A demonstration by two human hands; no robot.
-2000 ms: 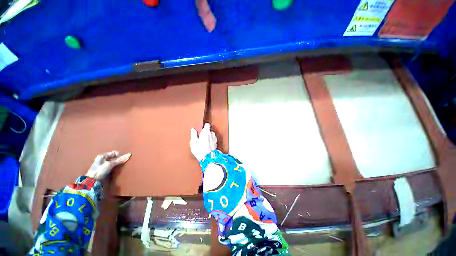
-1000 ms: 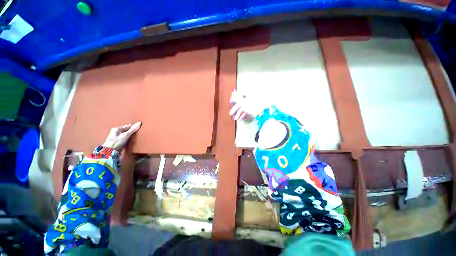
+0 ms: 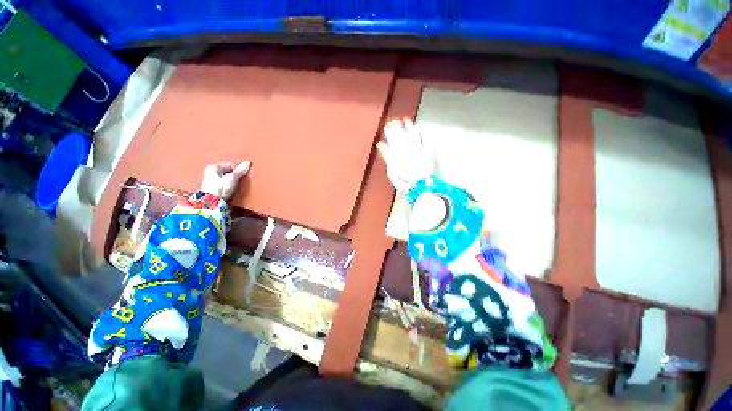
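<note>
A terracotta sheet area (image 3: 281,128) covers the left of the bed, with a straight right edge and a front edge over the shiny dark board (image 3: 317,247). My left hand (image 3: 225,178) is at its front edge with fingers bent and thumb on top; whether it pinches the sheet cannot be told. My right hand (image 3: 408,156) is open, fingers apart, just right of the sheet's edge, over the terracotta scrap web (image 3: 365,257) and cream backing paper (image 3: 490,160). Whether it touches them is unclear.
A blue press beam (image 3: 481,20) runs along the far side. Kraft paper (image 3: 79,233) lies crumpled at the left bed end, beside a round blue tub (image 3: 63,170). Pale slivers litter the worn front edge (image 3: 297,309). A pale strip (image 3: 652,345) hangs at the front right.
The view has tilted and moved. My right hand has left the sheet's right edge, moved right onto the web and paper, and opened. My left hand stays at the front edge.
</note>
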